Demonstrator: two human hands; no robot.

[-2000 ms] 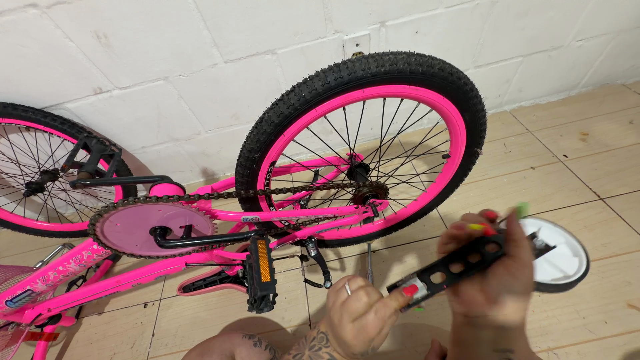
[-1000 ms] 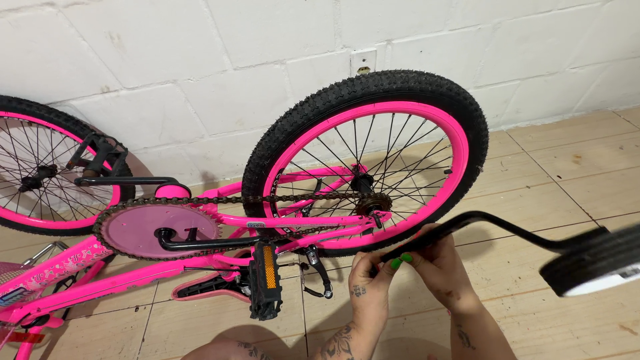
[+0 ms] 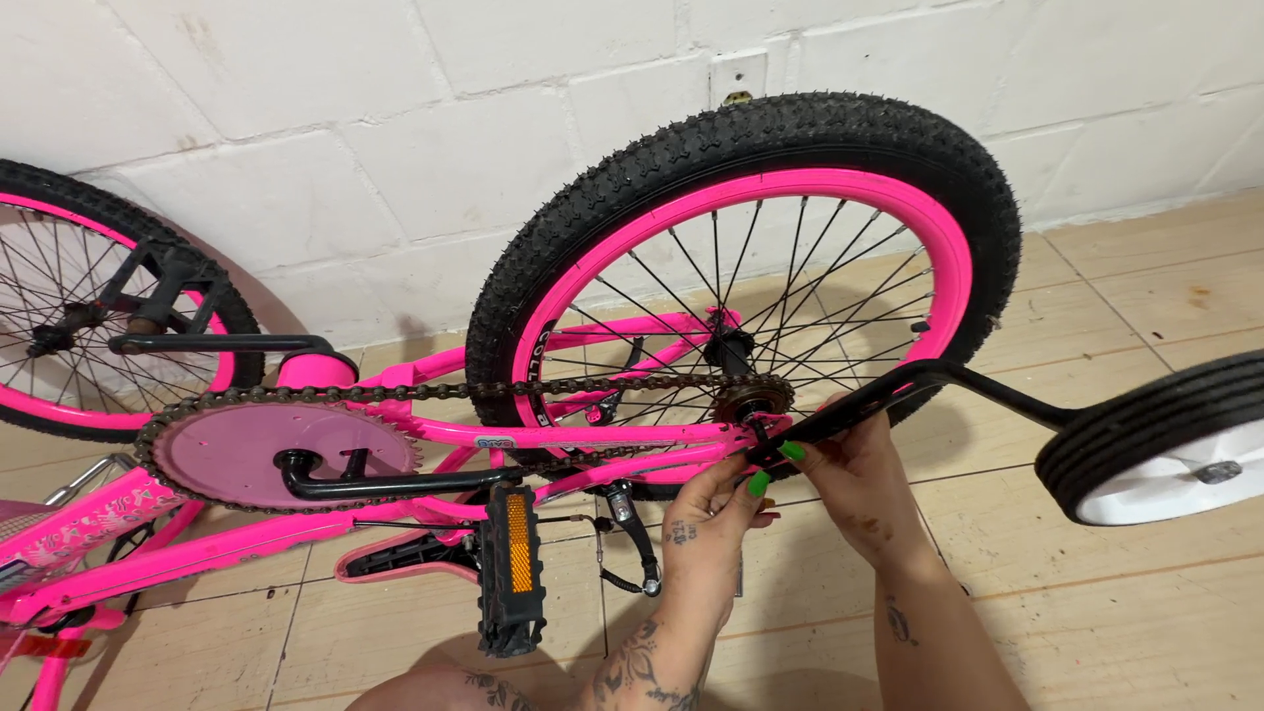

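A pink bicycle's rear wheel (image 3: 987, 227) stands up, its hub and sprocket (image 3: 755, 395) facing me. Both my hands grip a black metal training-wheel bracket (image 3: 948, 370), whose flat end lies at the rear axle and the pink frame's end. The fingers of my left hand (image 3: 706, 513) pinch near the tip of the bracket. My right hand (image 3: 854, 484) grasps the bracket just behind it, thumb on top. At the bracket's far end is a training wheel (image 3: 1165, 444) with a black tyre and white hub. My fingertips partly hide the axle end.
The chain (image 3: 553, 387) runs to a pink chainring (image 3: 281, 454) with a black crank. A pedal (image 3: 512, 573) with an orange reflector, a saddle (image 3: 415, 558) and a brake lever (image 3: 632, 533) lie below the frame. The front wheel (image 3: 247, 365) is at left; a white block wall (image 3: 296, 148) stands behind.
Two seconds ago the bracket and training wheel were held away from the bicycle, at lower right. Since then they have moved up and left, and the bracket's flat end is now at the rear axle.
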